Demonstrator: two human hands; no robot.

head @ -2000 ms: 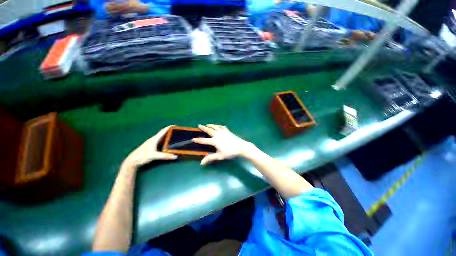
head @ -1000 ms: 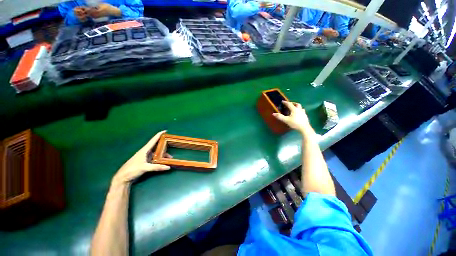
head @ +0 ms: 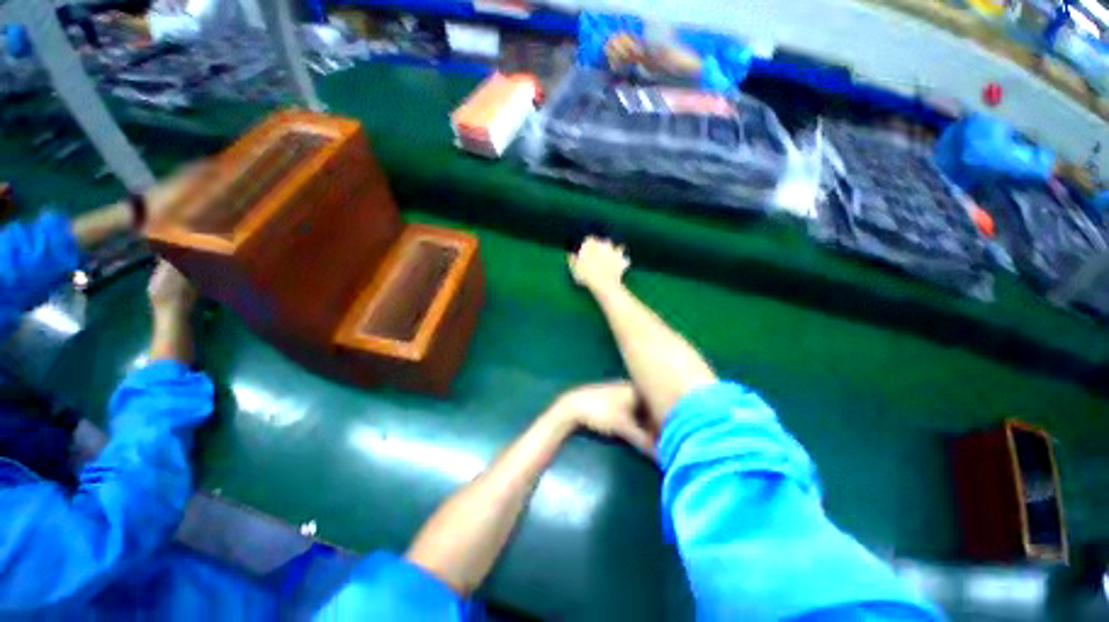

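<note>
My right hand (head: 600,264) is stretched forward over the green bench near the dark green lane, fingers bent and blurred; I cannot tell if it holds anything. My left hand (head: 608,410) is lower and partly hidden behind my right forearm; what it touches is hidden. The tall stack of fixture frames (head: 304,219) stands to the left, with a shorter stack of fixture frames (head: 426,310) against its right side. The small frame stack (head: 991,492) is at the far right, with a black panel in its top frame.
Another person's blue sleeve (head: 158,413) and hands are at the left, by the tall stack. An orange-and-white box (head: 496,116) and wrapped tray stacks (head: 663,140) lie across the lane. White metal posts (head: 91,97) stand at the upper left. More blue-sleeved workers are at the far side.
The view has swung left. My right hand has left the small frame stack and reaches forward. The open frame by my left hand no longer shows. A neighbour's arms have come into view.
</note>
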